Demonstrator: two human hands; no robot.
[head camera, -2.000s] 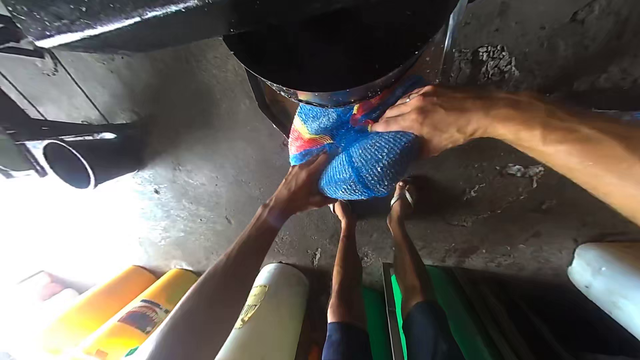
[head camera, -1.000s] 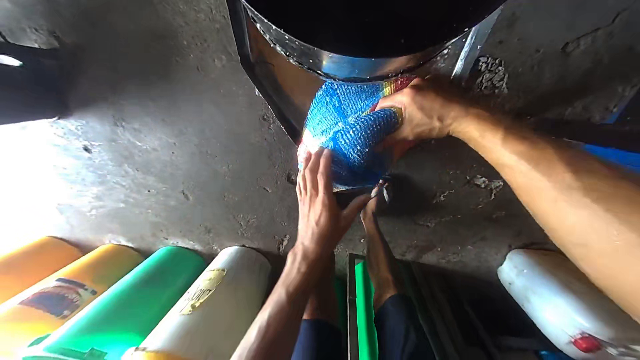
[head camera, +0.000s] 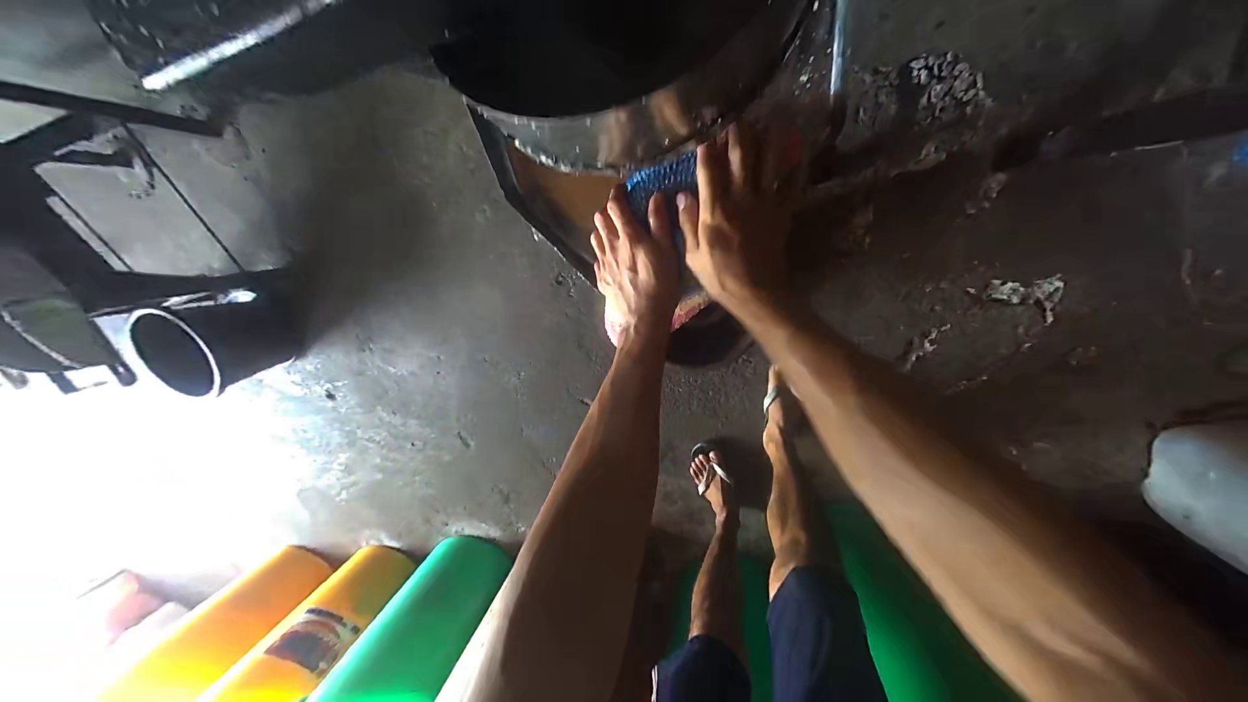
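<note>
Beneath the rim of a large dark metal drum (head camera: 624, 127), a blue woven plastic bag (head camera: 667, 177) with red and white parts sits low, mostly covered by my hands. My left hand (head camera: 636, 255) lies flat on its left side, fingers spread toward the drum. On its right side rests my right hand (head camera: 738, 219), fingers extended, the tips close to the drum's rim. Both hands press against the bag without closing around it, and the two thumbs are close together. A brown surface inside a dark angular frame (head camera: 534, 219) shows left of the bag.
Orange (head camera: 244, 604) and green cylinders (head camera: 419, 614) line the lower left. A dark pipe (head camera: 175, 353) with an open end juts out at left. My feet in sandals (head camera: 714, 475) stand on the rough floor (head camera: 390, 448). A whitish container (head camera: 1204, 492) lies at the right edge.
My right hand has gone from gripping the bag's right side to lying flat on it. My left hand has moved up along the bag, which now shows much less from under the hands.
</note>
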